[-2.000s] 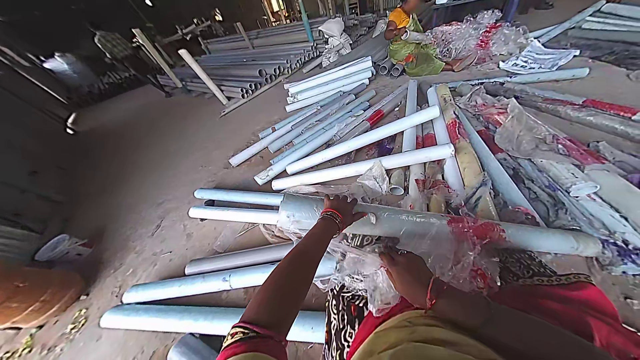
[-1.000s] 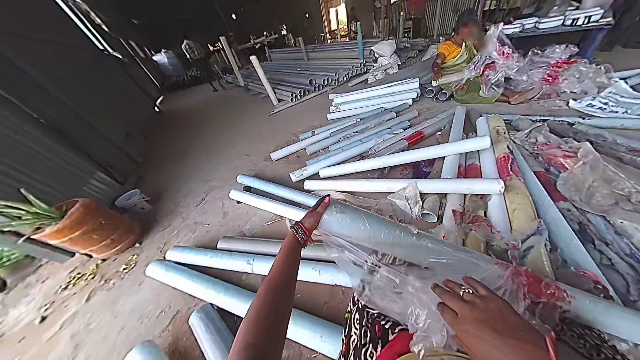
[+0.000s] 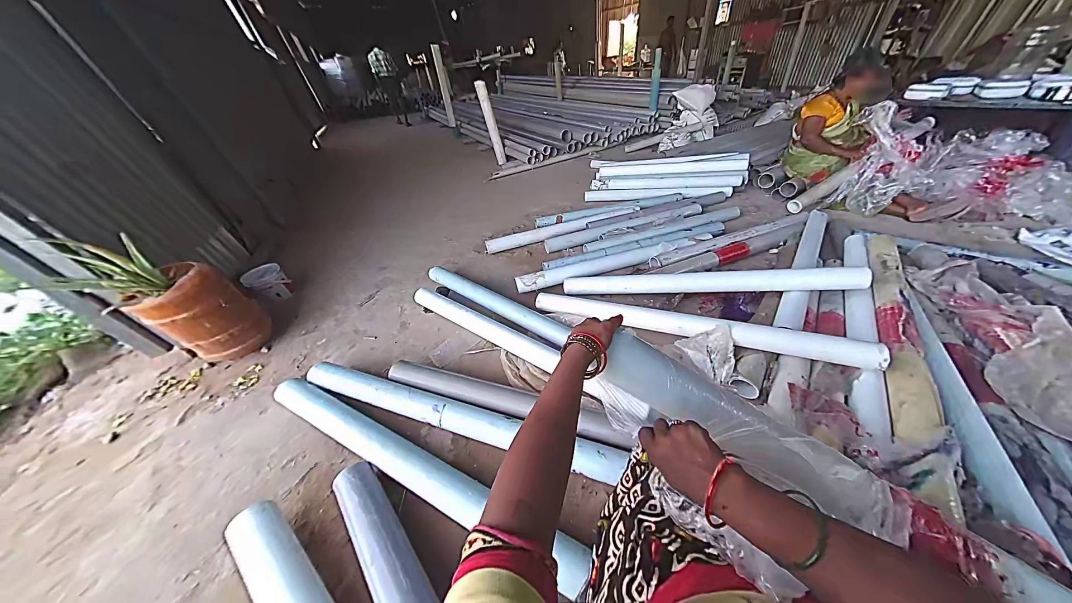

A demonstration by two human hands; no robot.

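Clear plastic film [image 3: 804, 469] with red print covers a thick pale pipe [image 3: 695, 377] that lies slanting across the lap. My left hand [image 3: 596, 335] grips the upper edge of the film where it ends, near two thinner light-blue pipes [image 3: 494, 327] that stick out to the upper left. Lower down, my right hand [image 3: 682, 452] is closed on a bunched fold of the film, above a black-and-white patterned cloth [image 3: 649, 528]. The underside of the wrapped pipe is hidden by the arms and film.
Loose pale pipes [image 3: 394, 444] lie at the lower left, and white pipes [image 3: 720, 280] lie ahead. A potted plant [image 3: 201, 310] and a white bucket [image 3: 266, 281] stand left. A seated person [image 3: 825, 142] handles plastic film at the upper right. Stacked grey pipes [image 3: 578, 109] lie farther back.
My right hand, spread on the film a second ago, is now closed on a fold of it near the lap. The view has swung left.
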